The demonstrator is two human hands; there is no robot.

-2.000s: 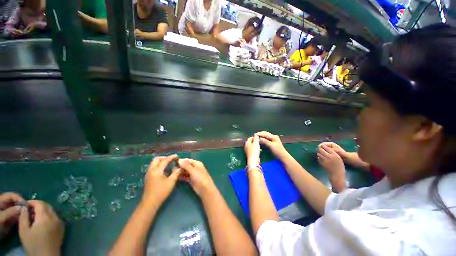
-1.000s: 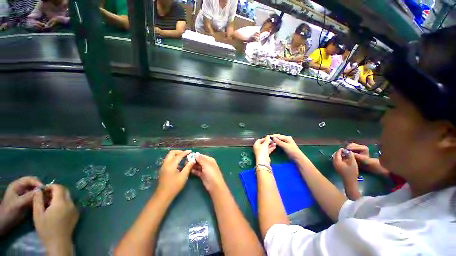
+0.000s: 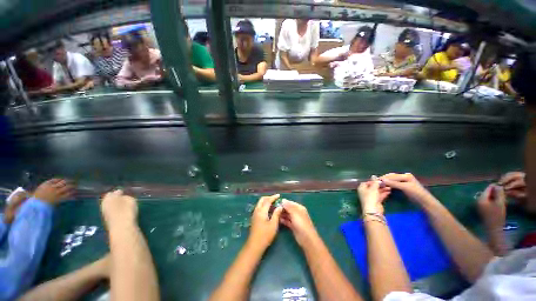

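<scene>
My left hand and my right hand meet at the centre, above the green bench. Their fingertips hold a small clear part between them; the fingers hide most of it, so its shape cannot be told. Loose clear squarish parts lie in a spread pile on the bench left of my left hand, with a few single ones nearer to it. A shiny clear patch lies flat at the front edge.
The green bench runs across, with the dark belt beyond and small parts on it. A green post stands left of centre. Neighbours' arms are on both sides. A blue mat lies right; whitish parts lie left.
The view has turned left, so the scene has shifted right and more neighbours show at left. My hands stay together; the held piece showed pale and dark one second ago and is now mostly covered.
</scene>
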